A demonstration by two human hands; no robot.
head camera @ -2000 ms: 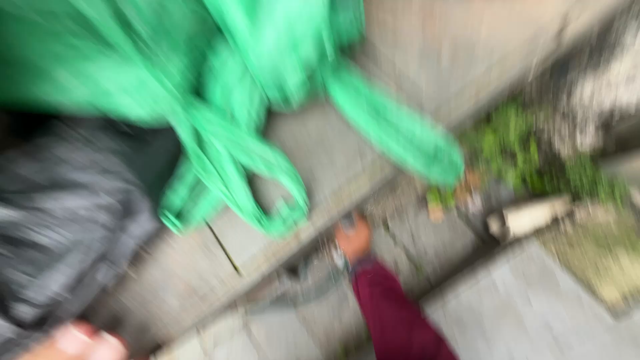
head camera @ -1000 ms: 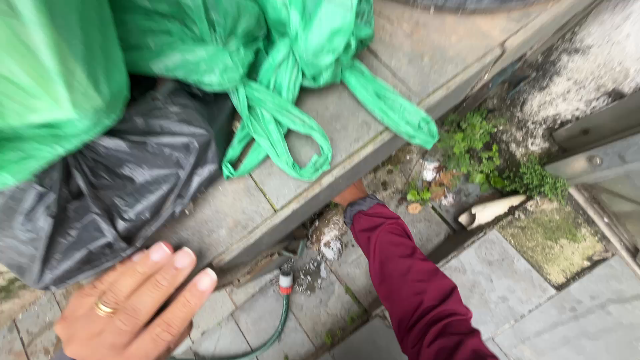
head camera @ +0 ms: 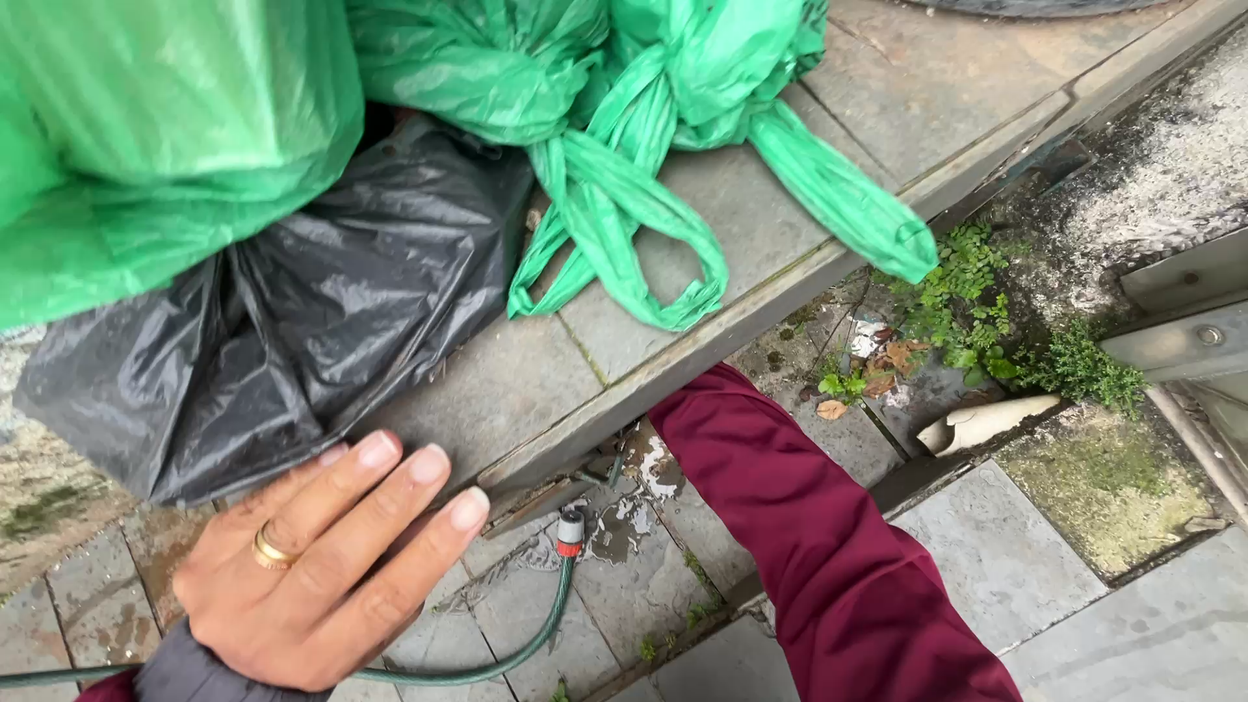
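Note:
My left hand [head camera: 331, 565], with a gold ring, lies palm down with its fingertips at the near edge of the stone slab [head camera: 507, 390], beside a black plastic bag [head camera: 322, 302]. It grips nothing. The maroon sleeve [head camera: 809, 526] of my right arm reaches beneath the slab's edge, which hides my right hand. Green plastic bags [head camera: 185, 127] stand on the slab, one with knotted handles [head camera: 643, 214] that loop near the edge. On the paving below, a green garden hose [head camera: 536, 634] ends in a grey and orange connector [head camera: 570, 531].
Small green plants [head camera: 965, 302] and dry leaves grow or lie by the wall at right. Near them are a broken pale pipe piece [head camera: 990, 422] and a metal bracket [head camera: 1180, 341]. Water wets the paving [head camera: 624, 536] under the slab.
My right hand, partly visible at the slab's edge before, has gone out of sight beneath it. My left hand has come further into view beside the black bag.

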